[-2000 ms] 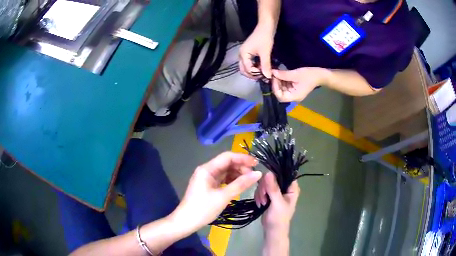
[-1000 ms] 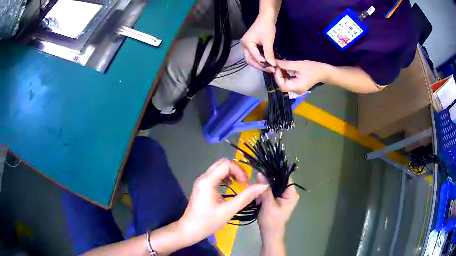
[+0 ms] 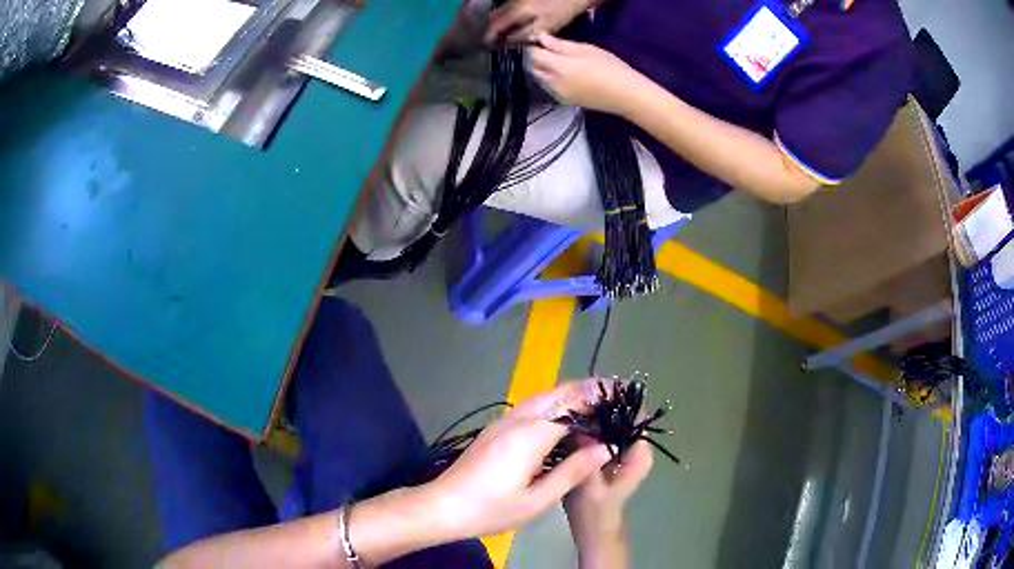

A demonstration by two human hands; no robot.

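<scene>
A bundle of black cables (image 3: pixel 618 422) fans out in front of me, with small silvery tips pointing up and outward. My right hand (image 3: pixel 609 489) is shut around the bundle below the tips. My left hand (image 3: pixel 523 450), with a metal bangle on the wrist, closes on the bundle's left side, thumb and fingers on the cables. One thin cable (image 3: pixel 603 339) sticks up above the rest. The other cable lengths trail left behind my left hand and are partly hidden.
Green table (image 3: pixel 167 211) at left holds a solder pot (image 3: pixel 250 100) and metal strip (image 3: pixel 339 78). A seated person in a purple shirt (image 3: pixel 712 89) has a tied cable bundle (image 3: pixel 625 217) across the lap, above a blue stool (image 3: pixel 489 278). A brown box (image 3: pixel 851 222) stands at right.
My hands and bundle have moved down, and my left fingers have closed in on the cables. One cable now sticks up. The other person's hands have moved up and left, off the tied bundle.
</scene>
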